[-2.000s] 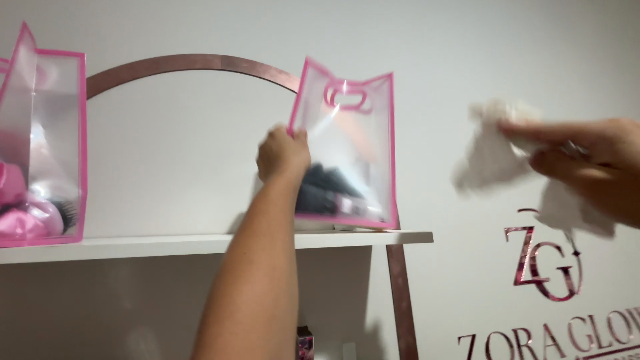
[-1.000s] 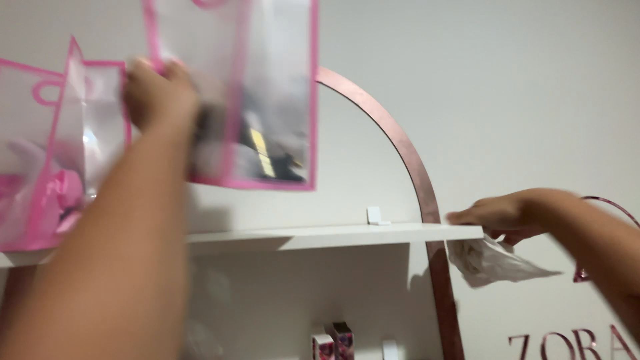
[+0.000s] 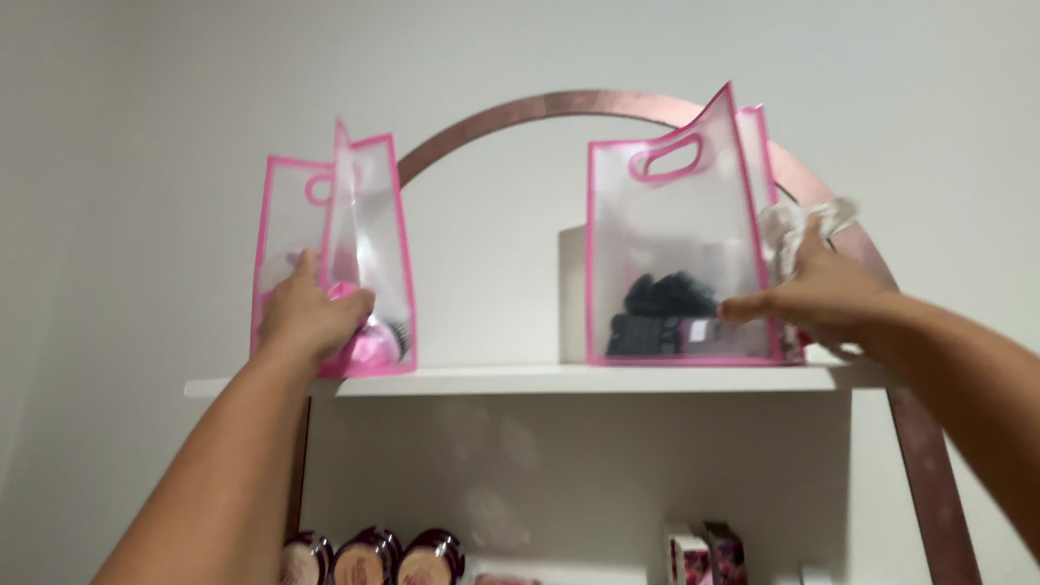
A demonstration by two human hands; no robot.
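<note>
Two translucent gift bags with pink edges stand on a white shelf. My left hand is spread against the front of the left bag, which shows pink items and dark bristles inside. At the right bag, holding dark items, my right hand has its thumb on the front near the right edge. A crumpled white cloth is held in that hand, behind its fingers; part of the grip is hidden.
A rose-coloured metal arch rises behind the shelf. On the level below are round compacts at left and small printed boxes at right. A pale wall is behind.
The bag with dark items was raised in my left hand and now stands on the shelf at right. My left hand has let it go and is at the other bag; my right hand is now beside the dark-filled bag.
</note>
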